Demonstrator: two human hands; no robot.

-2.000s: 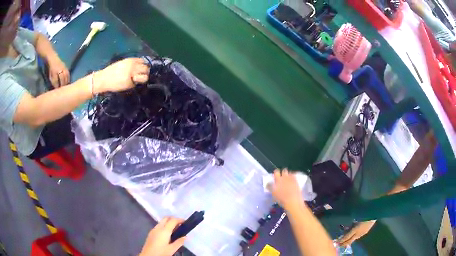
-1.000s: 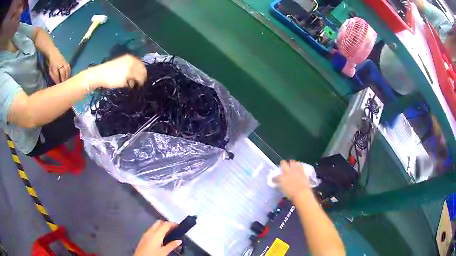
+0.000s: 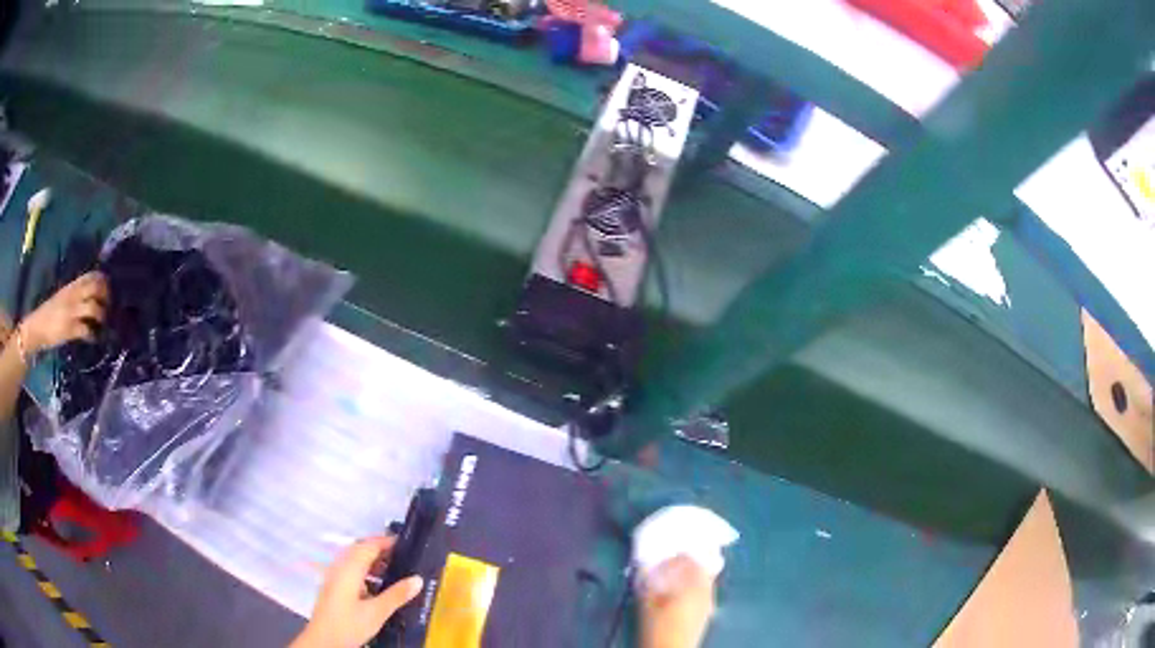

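Note:
My left hand is at the bottom, closed on a slim black handpiece beside the knob end of the black control unit. This flat unit has white lettering and a yellow label. My right hand is cut off by the bottom edge and presses on a crumpled white cloth on the green bench, right of the unit. Its fingertips are blurred against the cloth. The long silver power unit, with two round fan grilles, a red switch and a black end, lies beyond, with black cords on it.
A clear plastic bag around a black heap lies on white sheeting at left, with another person's hand on the heap. A green frame bar crosses the view. Brown cardboard stands at lower right. Blue bins are at the back.
The view has turned right, so the bag and the other person sit further left. My right hand and the cloth have moved from the sheeting beyond the control unit to the green bench right of it.

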